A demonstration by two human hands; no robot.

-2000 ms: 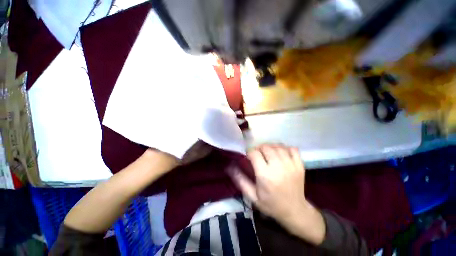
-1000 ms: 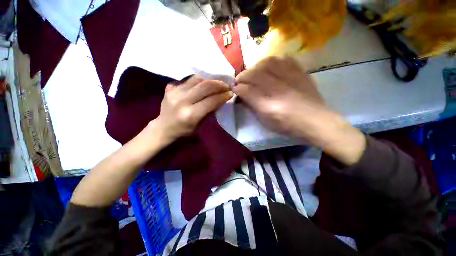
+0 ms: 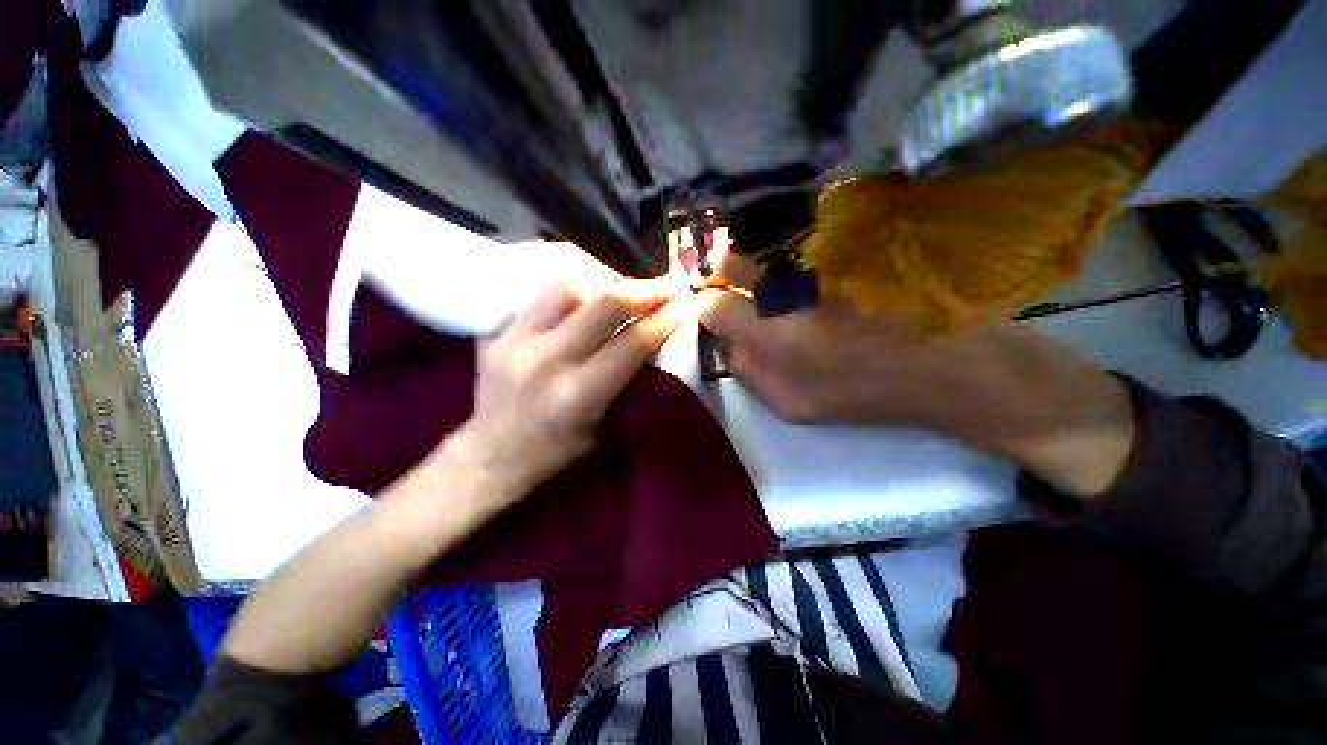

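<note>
A maroon cut panel [image 3: 670,466] lies under my left forearm and hangs over the table's front edge to my lap. A white panel [image 3: 437,277] lies behind it, with maroon cloth at its left. My left hand [image 3: 553,371] pinches the cloth edge just in front of the presser foot [image 3: 696,240]. My right hand [image 3: 793,349] is blurred, its fingertips meeting the left ones at the needle area. The fingertips are washed out by the lamp glow. The sewing machine head [image 3: 480,102] hides the bed behind.
A yellow-orange tuft [image 3: 968,240] lies right of the needle. Black-handled scissors [image 3: 1220,291] lie farther right. Brown cardboard [image 3: 124,437] lines the left table edge. A blue basket [image 3: 463,662] is below the front edge. More maroon cloth [image 3: 138,233] lies at the upper left.
Both hands have come from the front edge to the needle area and now meet beside the presser foot. The maroon panel has been folded over the white. The view has also shifted.
</note>
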